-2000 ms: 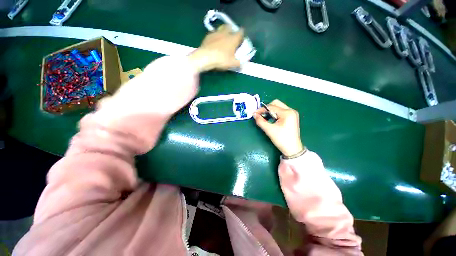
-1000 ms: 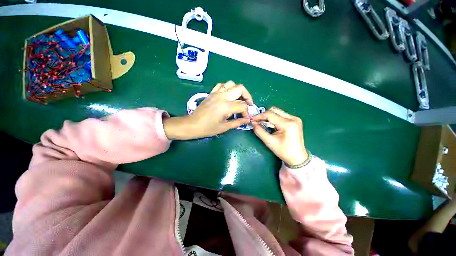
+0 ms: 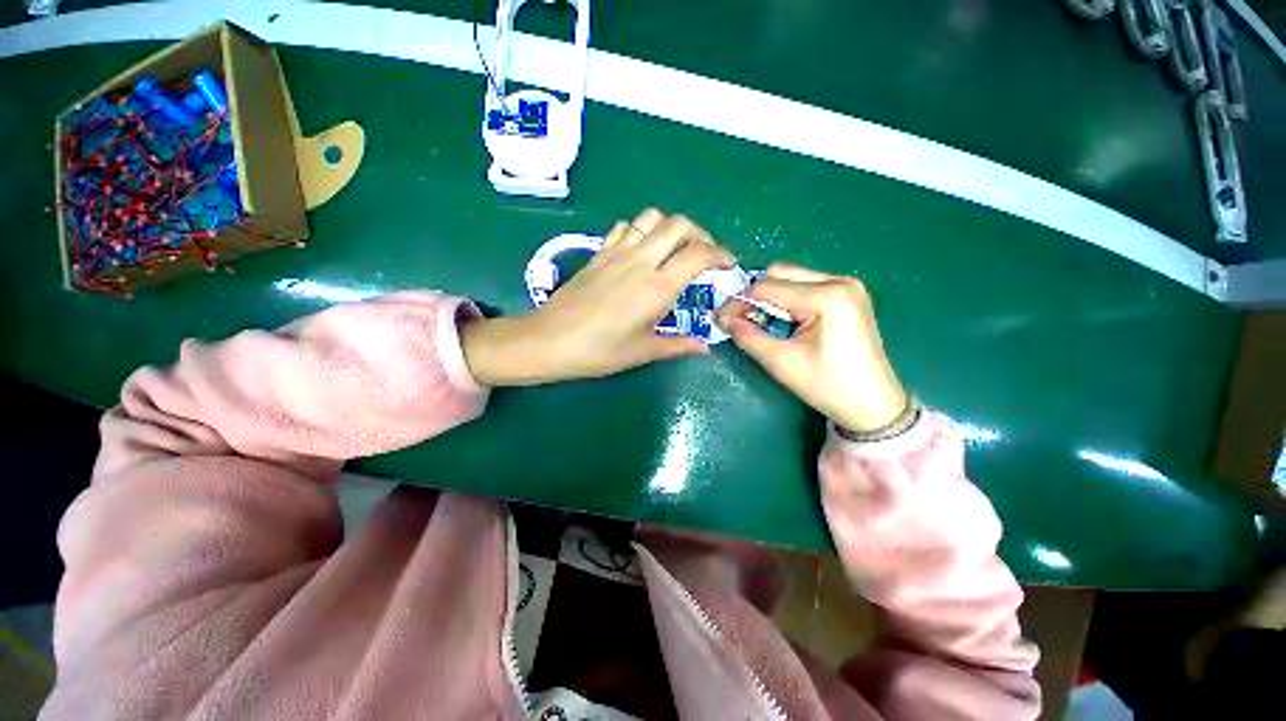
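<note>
A white oval housing (image 3: 544, 262) lies on the green surface in front of me, its wider end to the right with a blue insert (image 3: 695, 307) showing. My left hand (image 3: 628, 299) lies over its middle and grips it near the wider end. My right hand (image 3: 818, 338) is at the right end, thumb and forefinger pinched at the housing. A slim, pen-like tool (image 3: 770, 323) with a dark part shows within the right hand. A second white housing (image 3: 571, 141) with a blue insert lies farther off, across the white strip, with a thin dark wire beside it.
An open brown box (image 3: 268, 155) of blue cylinders with red leads stands at the left, its holed tab to the right. A white strip (image 3: 846, 154) crosses the green surface. Several housings (image 3: 1219, 166) lie at the far right. Another brown box (image 3: 1252, 402) is cut off at the right edge.
The left hand released the second housing beyond the white strip and came to the near housing. Since one second ago, its blue insert has come into view between my hands. The view has shifted slightly.
</note>
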